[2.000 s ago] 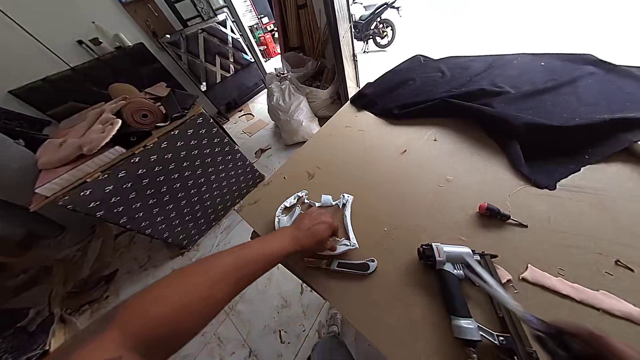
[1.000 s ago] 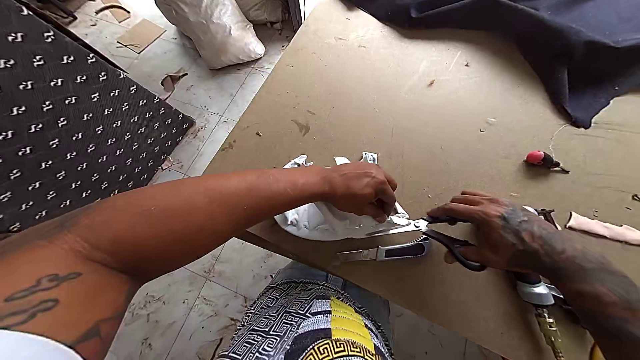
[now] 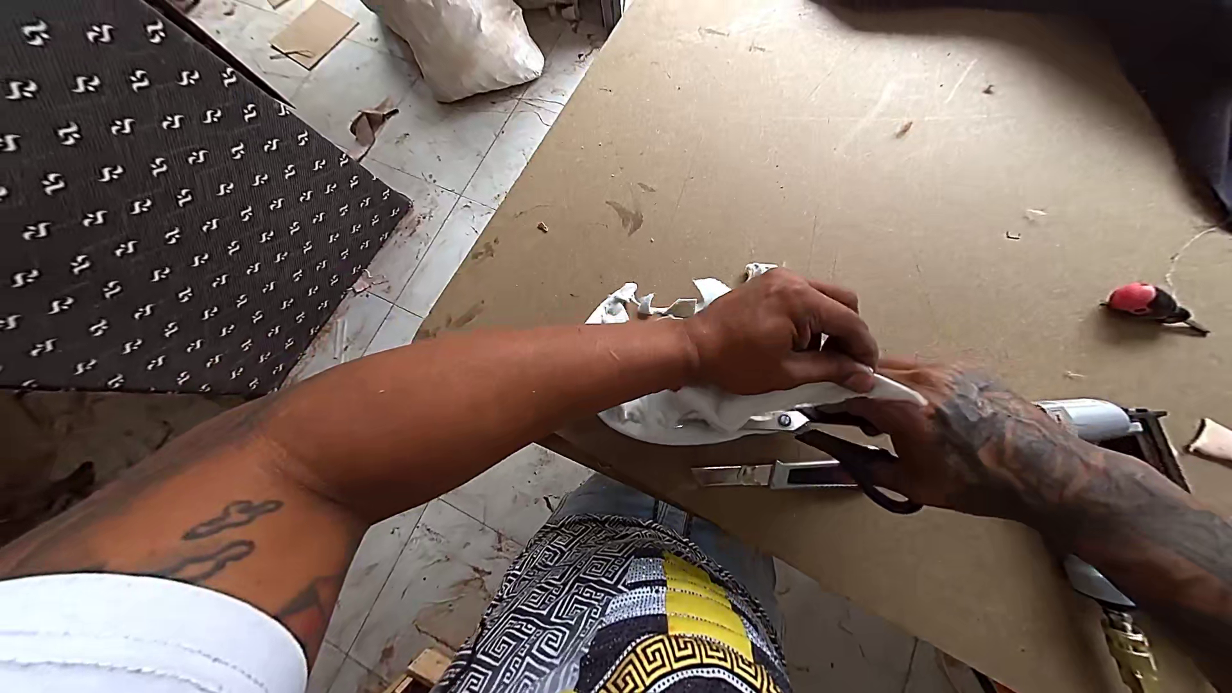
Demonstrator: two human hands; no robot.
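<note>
My left hand pinches the edge of a white fabric-covered piece near the table's front edge. My right hand grips black-handled scissors, whose pivot and part of the blades show against the fabric's lower side. The white material's right tip lies over my right fingers. A utility knife rests on the table just below the scissors. Much of the white piece is hidden under my left hand and forearm, and the blade tips cannot be made out.
A pneumatic stapler lies partly under my right forearm. Farther right are a red and black screwdriver and a pinkish strip. Dark fabric covers the back right corner. A patterned dark panel stands left of the table.
Two seconds ago the scissors were apart from the white piece, at the right; now they are against it. Since one second ago, the white edge has been lifted over my right fingers. The view has tilted down.
</note>
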